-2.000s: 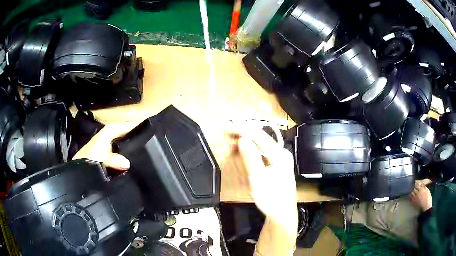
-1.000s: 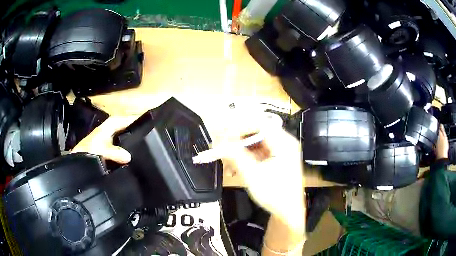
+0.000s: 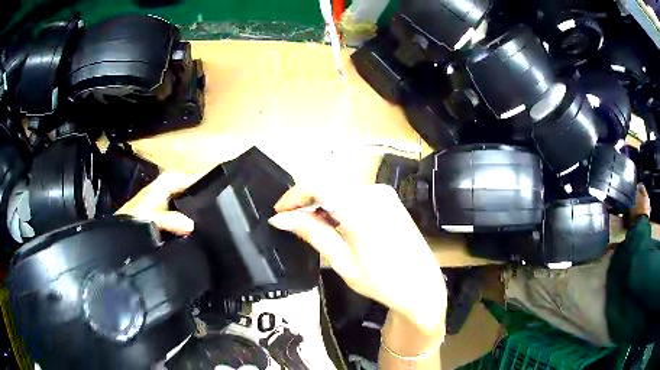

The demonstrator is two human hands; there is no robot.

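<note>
A black fan unit lies in front of me at the lower left, its drum head [image 3: 87, 289] nearest me and its boxy base [image 3: 242, 224] turned up toward the middle. My left hand [image 3: 163, 209] grips the base at its left side, with the thumb on top and the fingers partly hidden behind it. My right hand [image 3: 362, 238] is at the base's right side, with thumb and fingertips close together at its upper face. Whether a small part is between those fingertips cannot be told; the hand is overexposed.
Several black fans [image 3: 488, 188] crowd the right side of the tan worktop [image 3: 268, 94]. More fans [image 3: 123, 58] stand at the left. A pale cord hangs at the back. A green crate [image 3: 557, 354] and a person's green sleeve [image 3: 637, 274] are at the lower right.
My right hand has come in from the right and bent its fingers to the base's face. The left hand still holds the base. The coworker's hand at the right has shifted.
</note>
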